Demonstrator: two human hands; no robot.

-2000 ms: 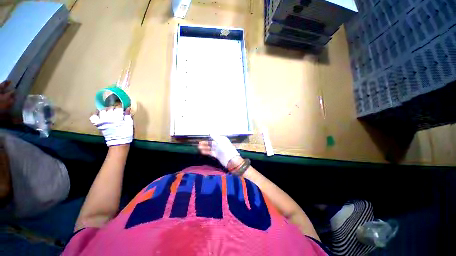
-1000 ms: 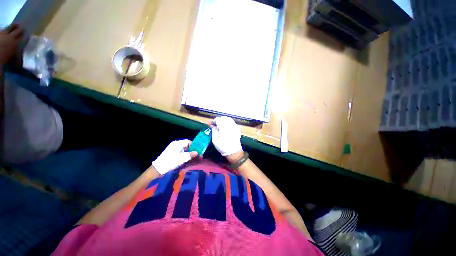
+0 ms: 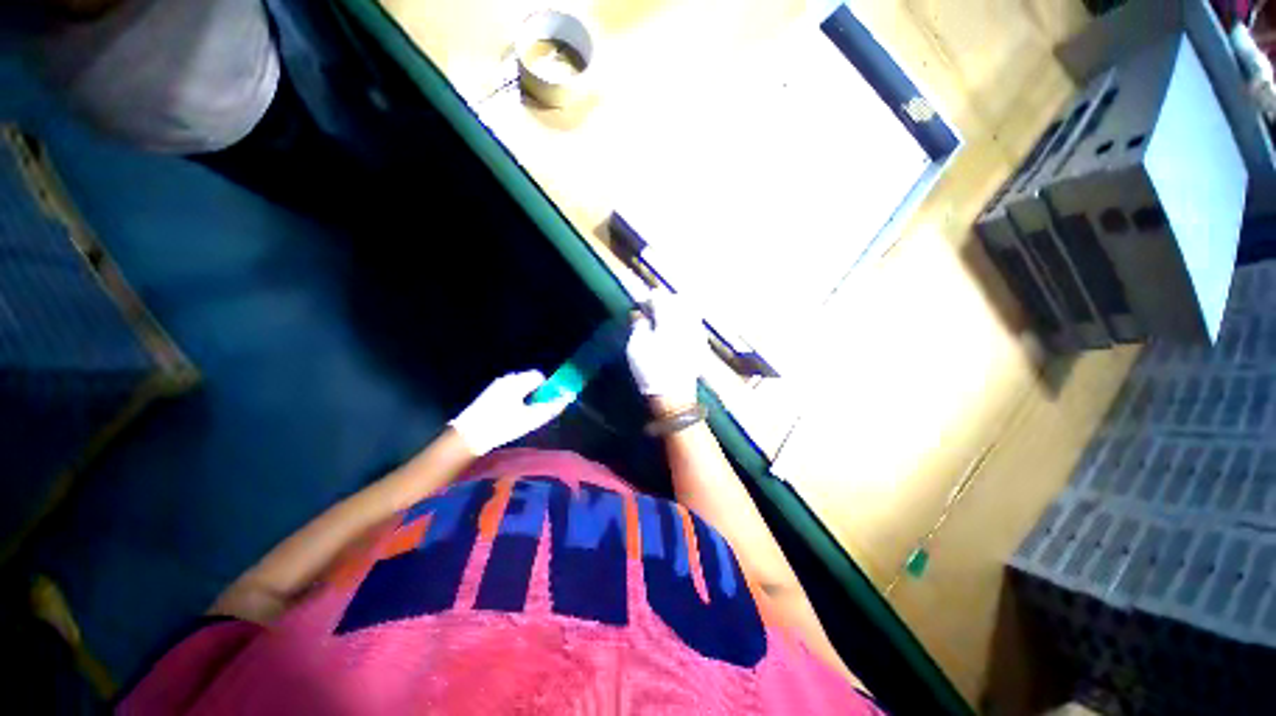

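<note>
My left hand (image 3: 504, 414), in a white fingerless glove, holds the green masking tape roll (image 3: 560, 383) in front of the bench edge. My right hand (image 3: 668, 347), also gloved, is up and to the right of the roll, at the near edge of the metal chassis (image 3: 896, 217). Its fingers are small and glaring; I cannot tell if they grip a tape end. A darker band seems to run from the roll towards them. The chassis lies on the bench, its floor glaring white, its near wall partly behind my right hand.
The cream masking tape roll (image 3: 554, 59) stands on the cardboard bench beyond the chassis's left side. Grey chassis (image 3: 1106, 210) stand at the right, with perforated metal parts (image 3: 1161, 490) at the lower right. A green tape scrap (image 3: 917, 562) lies near the bench edge. A neighbouring person (image 3: 168, 70) is at upper left.
The view has turned, so the bench edge now slants steeply. My left hand brought the green roll from the bench to my body, and my right hand has moved from the roll to the chassis edge.
</note>
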